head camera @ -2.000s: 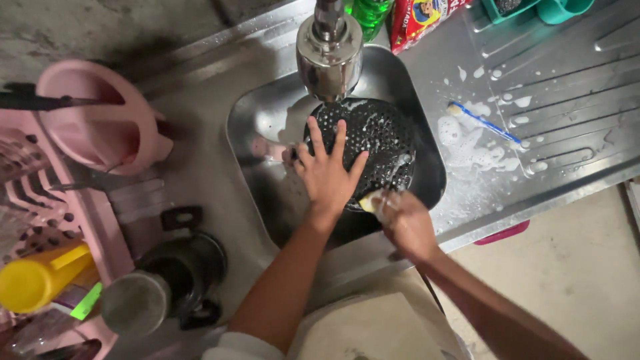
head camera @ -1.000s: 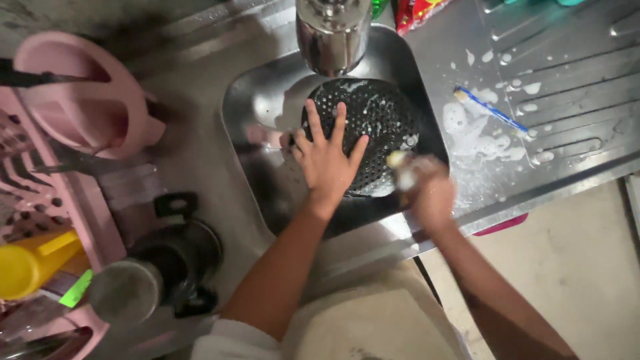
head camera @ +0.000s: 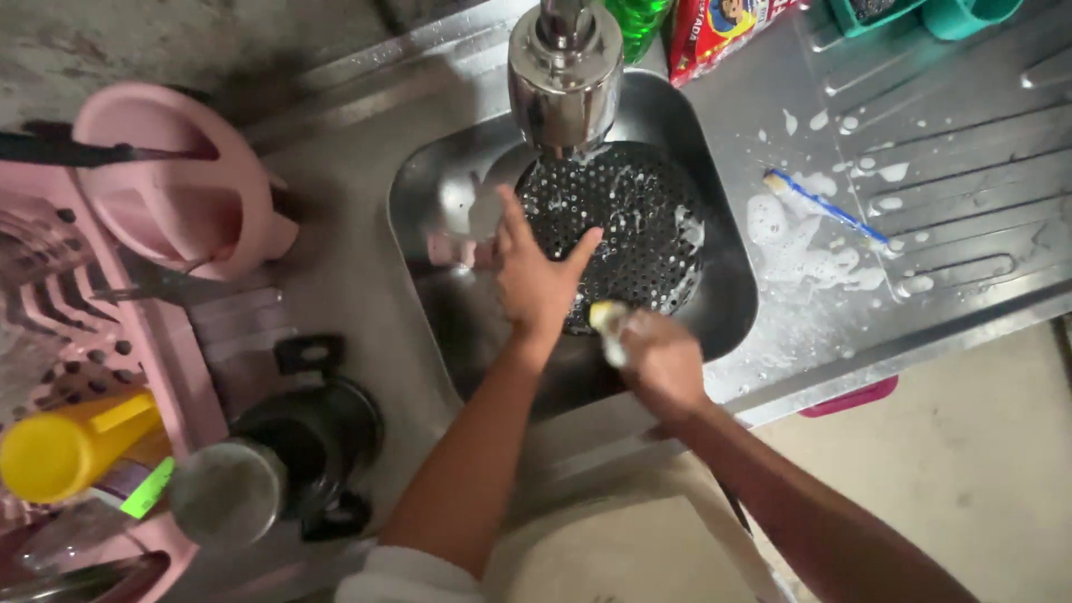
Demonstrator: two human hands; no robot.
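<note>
A round, black perforated plate (head camera: 628, 218) with suds on it lies in the stainless steel sink (head camera: 435, 335). My left hand (head camera: 540, 280) is at the plate's left side, thumb spread from the fingers; whether it presses or grips the rim cannot be told. Blurred, my right hand (head camera: 666, 356) is closed on a soapy yellow sponge (head camera: 607, 318) at the plate's lower edge. Above the plate hangs the chrome faucet (head camera: 565, 84). On the ridged drainboard to the right lies a blue toothbrush (head camera: 829, 209) amid foam.
A pink dish rack (head camera: 159, 335) with a pink caddy (head camera: 176, 184) and a yellow cup (head camera: 75, 448) stands at left. Beside it are a black pot (head camera: 322, 444) and a metal container (head camera: 226, 494). Behind the sink are a green bottle (head camera: 638, 25), a red packet (head camera: 712, 38) and teal containers (head camera: 963, 17).
My left hand was spread flat over the plate and is now nearer its left edge. The sponge in my right hand has moved from the plate's right side to its lower edge.
</note>
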